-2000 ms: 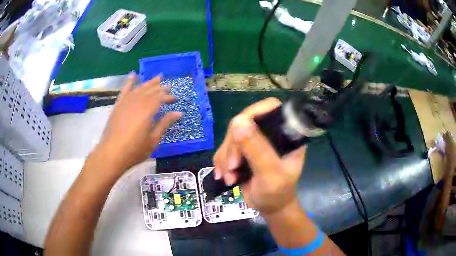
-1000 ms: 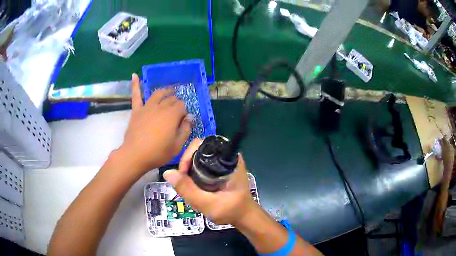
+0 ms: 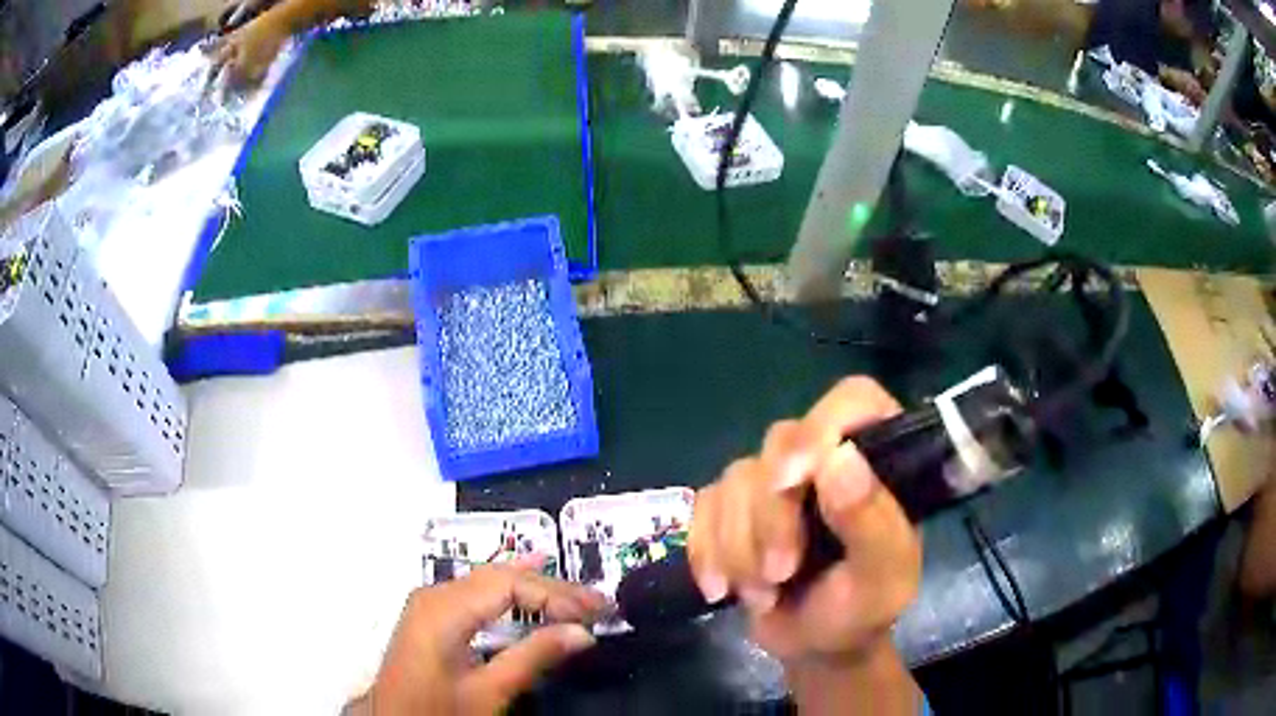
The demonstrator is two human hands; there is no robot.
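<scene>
My right hand (image 3: 819,532) is closed around the black electric screwdriver (image 3: 910,469), which lies tilted with its cable end to the upper right. Its dark tip end is over the right housing half (image 3: 602,525), where a circuit board shows. My left hand (image 3: 497,629) is over the lower part of the left housing half (image 3: 490,529), its fingertips close to the screwdriver's tip end. Whether a screw is between the fingertips cannot be told. The blue screw bin (image 3: 521,459) behind the housings holds a heap of tiny silver screws (image 3: 504,361).
White stacked housings (image 3: 105,357) stand at left on a white sheet (image 3: 280,518). A metal post (image 3: 868,154) rises behind the bench, with a black tool (image 3: 907,273) beside it. Several housings lie on the green line (image 3: 490,140). People's arms show at the far edges.
My left hand has left the screw bin and moved down to the housings. The screwdriver has gone from nearly upright to tilted right. Another housing has appeared on the line.
</scene>
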